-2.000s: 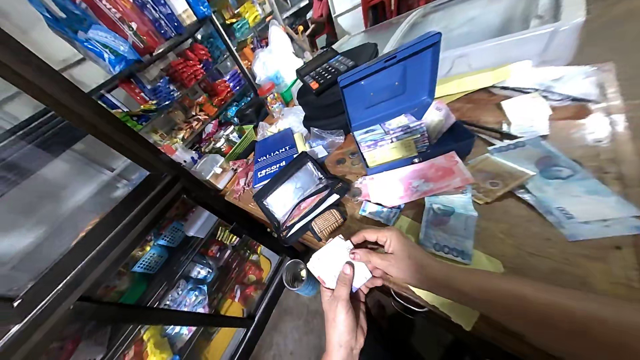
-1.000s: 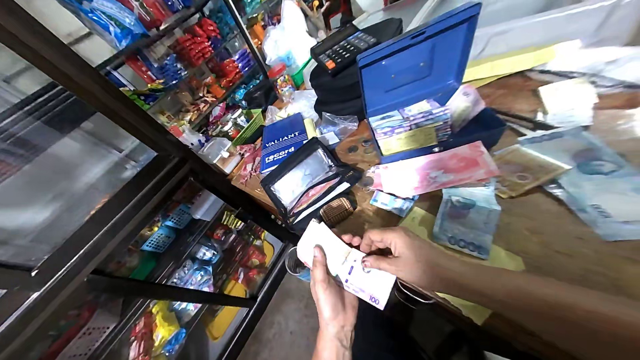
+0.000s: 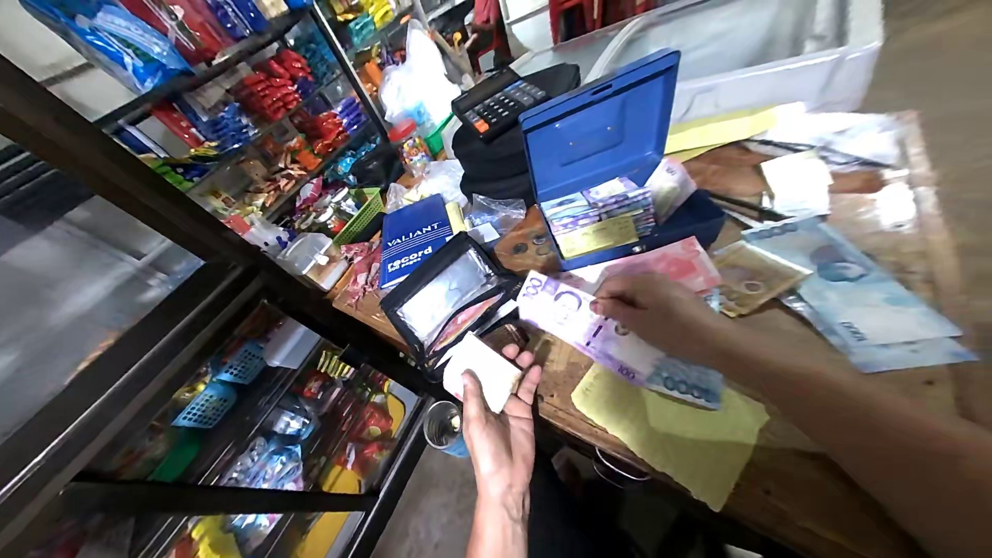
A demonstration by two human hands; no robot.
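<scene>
My left hand (image 3: 500, 422) holds a small white stack of paper (image 3: 482, 370) near the desk's edge, in front of an open black wallet (image 3: 449, 302). My right hand (image 3: 659, 310) pinches a purple 100 banknote (image 3: 577, 318) by its upper edge; the note partly covers a blue banknote (image 3: 686, 381). Behind my right hand lies a red banknote (image 3: 690, 263). Beyond it, a blue metal cash box (image 3: 601, 128) stands with its lid up and bundled notes (image 3: 604, 205) inside. More blue banknotes (image 3: 860, 287) and a brownish note (image 3: 756, 275) lie at the right.
A blue record book (image 3: 417, 239) lies behind the wallet. A calculator (image 3: 500, 105) rests on a black bag. Yellow paper (image 3: 682, 434) reaches over the wooden desk's (image 3: 914, 387) front edge. Below my left hand's side is a can (image 3: 445, 428). Shelves of packaged goods (image 3: 267, 89) stand left.
My right hand has moved right, away from my left hand, with a purple 100 banknote in it. My left hand keeps the white stack. One second ago both hands were together at the 100 note.
</scene>
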